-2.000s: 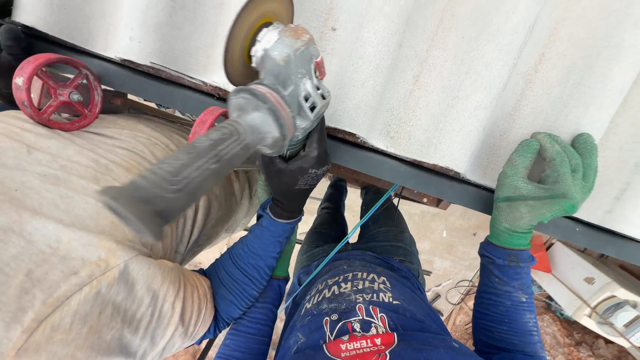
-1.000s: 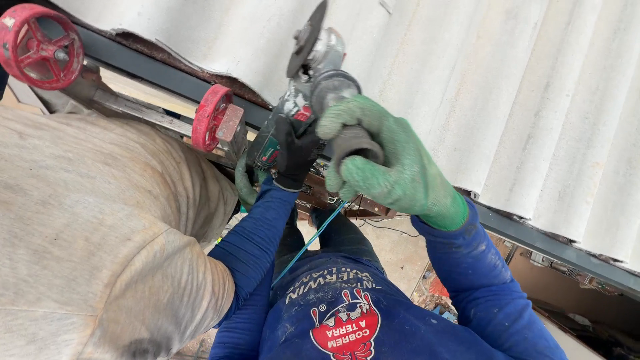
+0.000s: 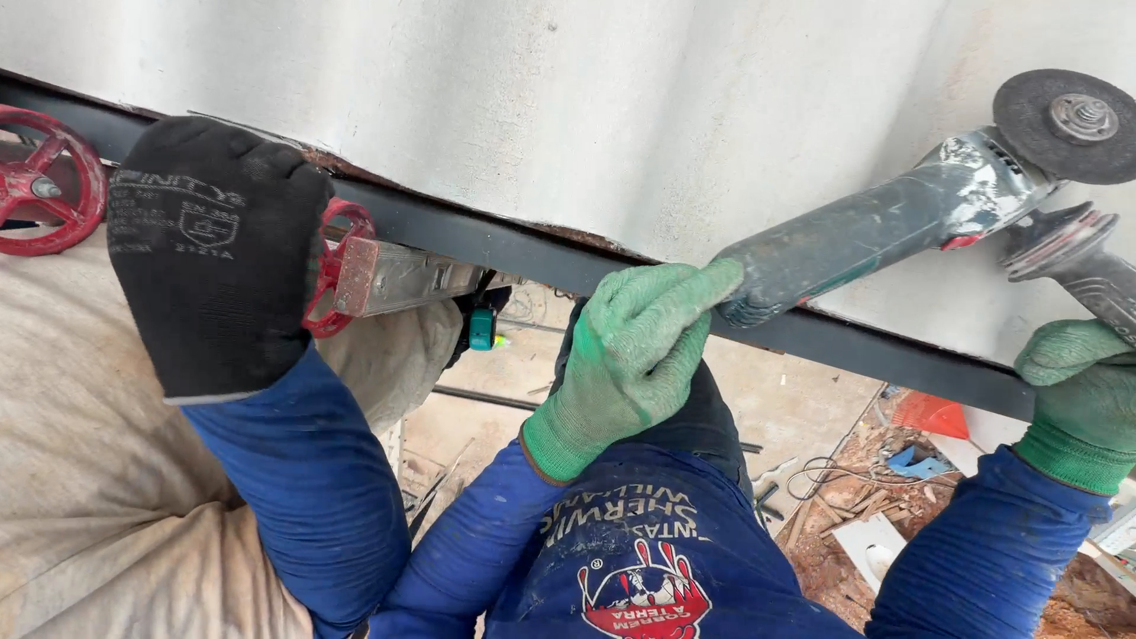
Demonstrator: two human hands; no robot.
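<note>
My left hand (image 3: 617, 364), in a green knit glove, has its fingers closed on the rear end of an angle grinder (image 3: 852, 226). The tool lies slanted over the sheet's edge, its dark disc (image 3: 1065, 124) at the upper right. In another green glove, my right hand (image 3: 1083, 399) grips the grinder's side handle (image 3: 1096, 280) near the right edge. A co-worker's black-gloved hand (image 3: 217, 257), in a blue sleeve, is beside the red wheels at the left. The undersides of both my hands are hidden.
A corrugated light-grey roofing sheet (image 3: 497, 115) rests along a dark metal beam (image 3: 497, 244). Red wheels (image 3: 53, 182) and a metal bar (image 3: 417, 275) stand at the left by the co-worker's beige shirt (image 3: 98, 390). Debris (image 3: 843, 506), cable and an orange-red piece (image 3: 932, 413) lie far below.
The co-worker's black-gloved hand has let go of the grinder and moved left. The grinder has moved right, into both my hands. My left hand has come into clear view.
</note>
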